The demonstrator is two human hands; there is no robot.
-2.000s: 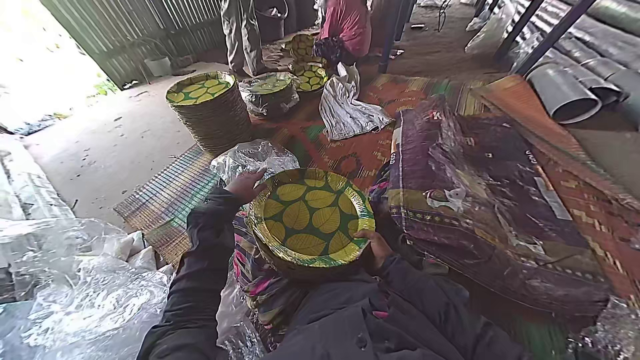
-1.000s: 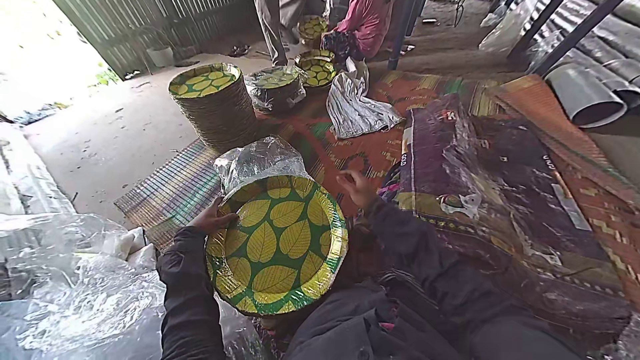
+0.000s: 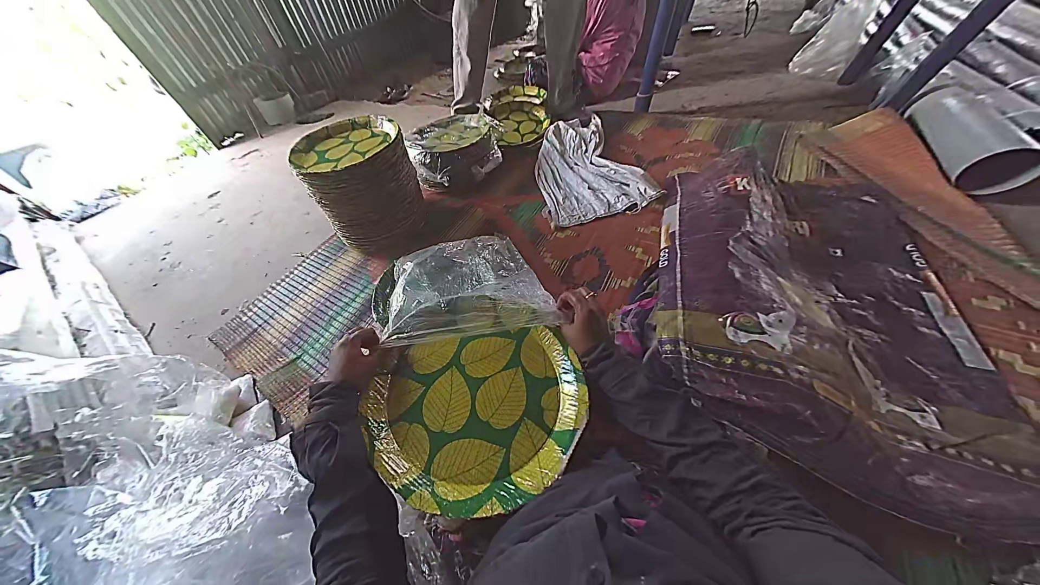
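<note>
A round plate with a green and yellow leaf pattern [image 3: 475,414] lies tilted over my lap, with clear plastic film around it; whether more plates lie beneath is hidden. My left hand [image 3: 357,356] grips the left end of the clear plastic bag's edge [image 3: 467,284]. At the right end of that edge, my right hand [image 3: 582,318] pinches the film between fingers and thumb. Between the hands the film is stretched across the plate's far rim. Beyond it stands a tall stack of leaf-patterned plates [image 3: 357,183], with a film-wrapped stack [image 3: 455,146] to its right.
A purple printed blanket in plastic [image 3: 780,341] lies at my right on the woven mat [image 3: 601,252]. Loose clear plastic sheets [image 3: 171,487] heap at my left. A striped white cloth [image 3: 589,179] lies ahead, near a standing person's legs [image 3: 471,57] and more plates [image 3: 520,118].
My right hand has moved from the plate's rim to the film. My left hand has also shifted onto the film, which is now drawn out between both hands.
</note>
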